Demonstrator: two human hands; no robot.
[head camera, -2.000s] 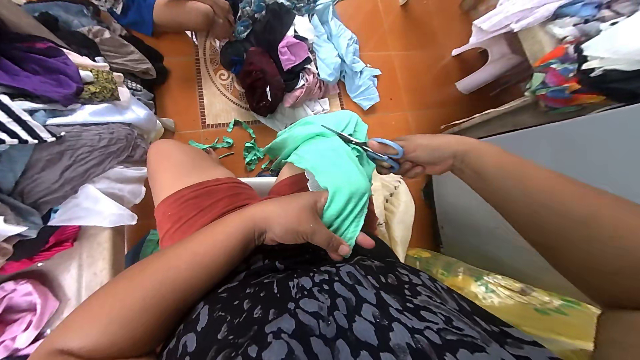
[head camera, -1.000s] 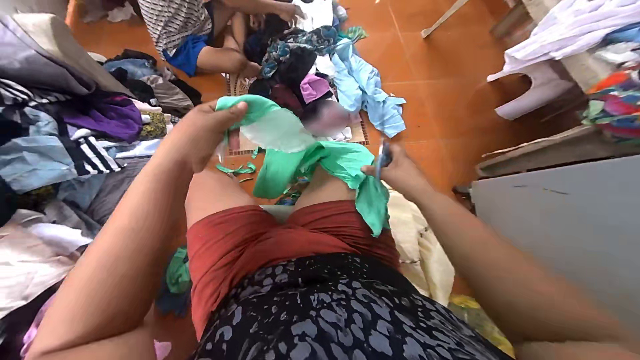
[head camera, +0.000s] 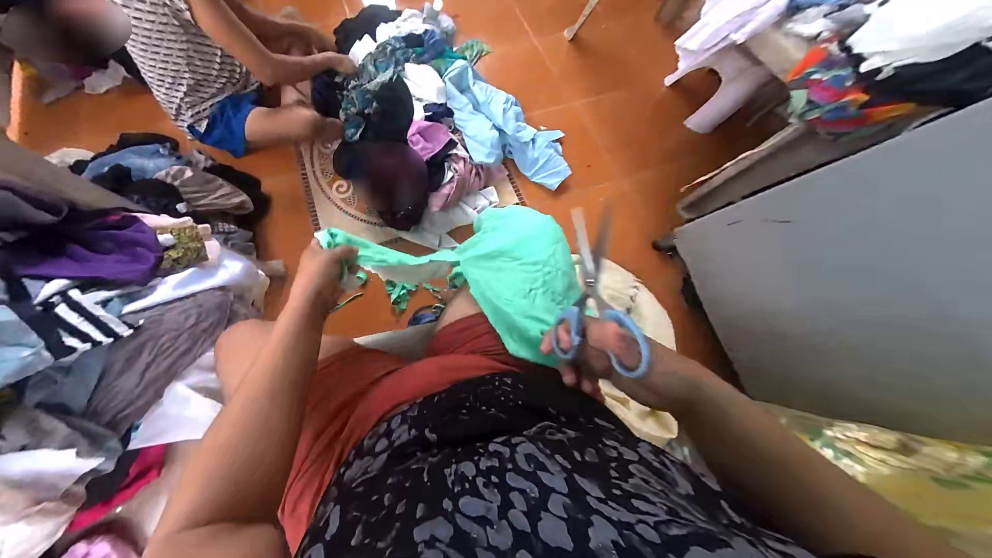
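Observation:
My left hand (head camera: 332, 267) grips one end of a mint-green cloth (head camera: 523, 271), which stretches to the right as a narrow strip and widens over my right thigh. In my right hand (head camera: 593, 349) is a pair of scissors (head camera: 593, 291) with blue-grey handles, fingers through the loops. The blades point away from me and stand apart, beside the cloth's right edge. Whether my right hand also pinches the cloth is unclear. Small green scraps (head camera: 401, 294) lie on the tiled floor beyond my lap.
A pile of clothes (head camera: 504, 128) lies ahead on a patterned floor section, with another person's hand (head camera: 333, 63) at it. More clothes (head camera: 101, 248) are heaped at the left. On the right stand a grey panel (head camera: 845, 271) and a plastic stool (head camera: 728, 85); a cream cloth (head camera: 651, 310) is beside my right thigh.
The scissors, partly hidden a second ago, now show with their blades up and apart. The green cloth's wide part has shifted onto my right thigh, and its left part is drawn into a narrow strip.

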